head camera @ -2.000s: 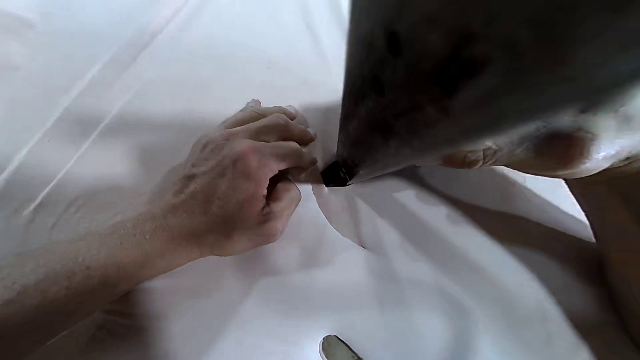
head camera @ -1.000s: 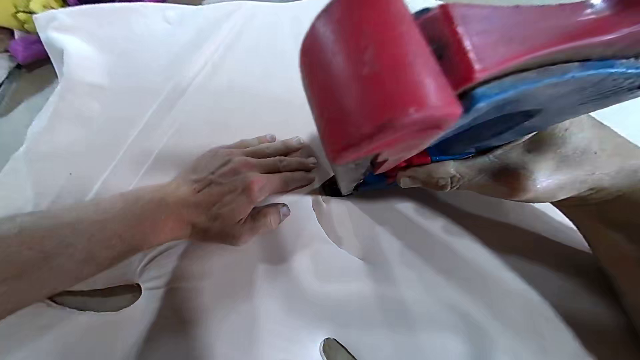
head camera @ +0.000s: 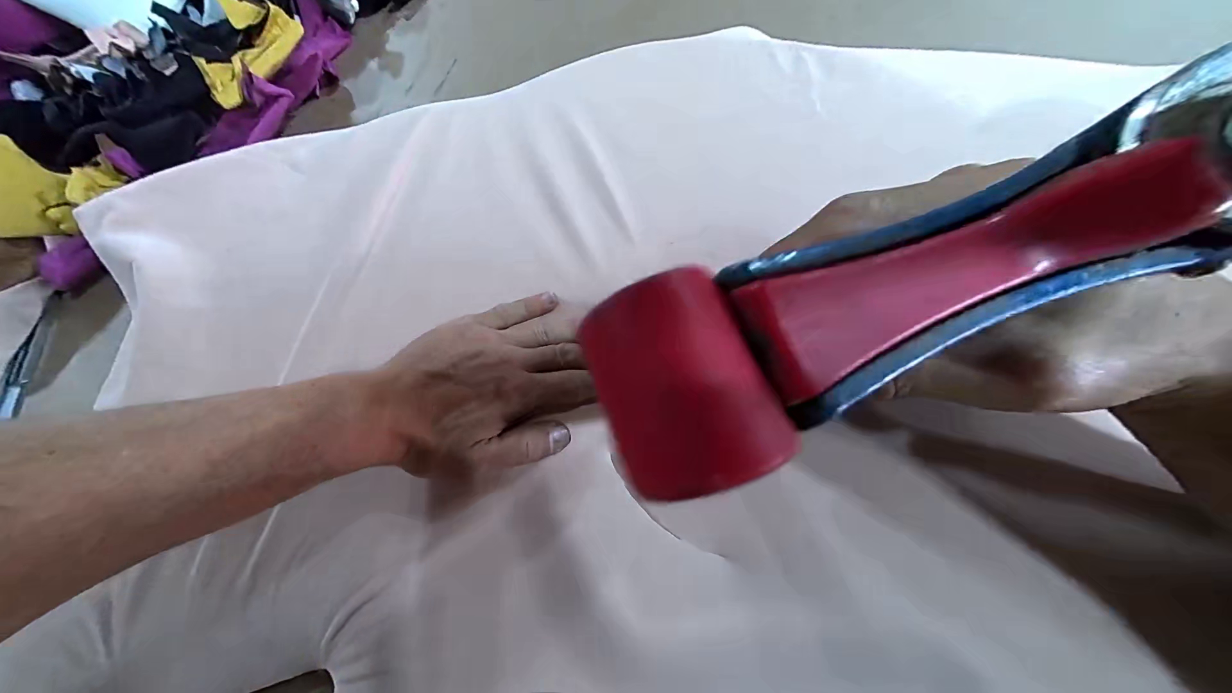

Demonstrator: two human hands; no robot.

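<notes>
A pale pink sheet of cloth or soft leather [head camera: 520,164] lies spread out and lightly creased. My left hand [head camera: 491,385] rests palm down on it, fingers pointing right, the fingertips partly behind a tool. That tool [head camera: 688,385] has a rounded red end and a long red body with blue edges, and it looms close to the camera. Behind it is my right hand [head camera: 1020,356], which seems closed around it; most of the fingers are hidden, as is the tool's working tip. A thin curved cut or line [head camera: 664,525] runs in the sheet just below the red end.
At the upper left lies a heap of yellow, purple and black scraps [head camera: 154,106]. The grey work surface [head camera: 577,29] shows beyond the sheet. A dark-edged metal object [head camera: 24,361] lies at the left edge. The sheet has a hole [head camera: 303,681] at the bottom.
The tool has turned from a dark side to its red end and body. My left hand has flattened from curled fingers. The view has shifted, bringing in the sheet's far edge and the scraps.
</notes>
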